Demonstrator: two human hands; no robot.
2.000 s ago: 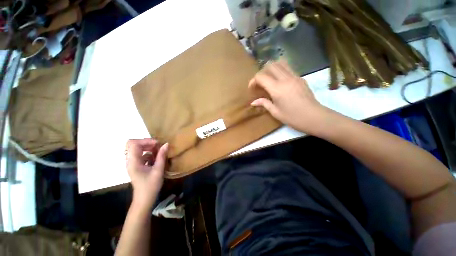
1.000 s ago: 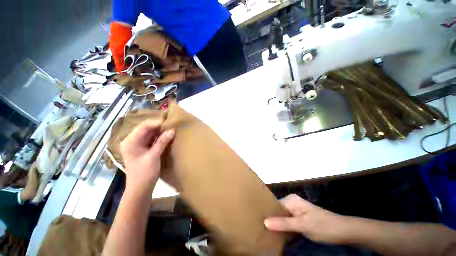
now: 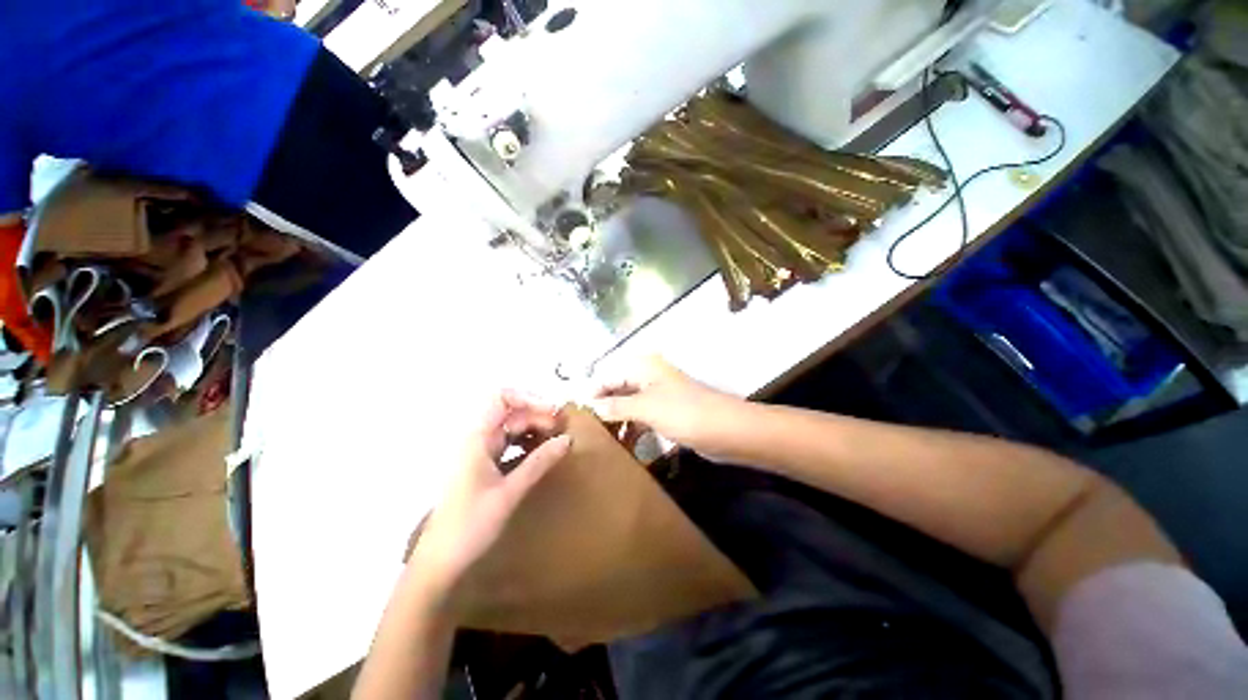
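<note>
A tan-brown garment piece lies over the table's front edge and my dark-clothed lap. My left hand holds its top part, with thumb and fingers pinched at the cloth near its upper corner. My right hand is at the same corner, fingers on the edge of the cloth; a small dark and pale bit shows under the fingers, too small to name. Both hands are close together, in front of the needle area of the white sewing machine. No label shows on the piece.
A fan of brown-gold zippers lies on the machine bed. A red-and-black tool and black cord lie right. A blue bin is below. Brown pieces hang left. A person in blue stands back left.
The piece has come from the left to in front of the machine and over my lap. My hands have moved together at its upper corner. The view has turned toward the right.
</note>
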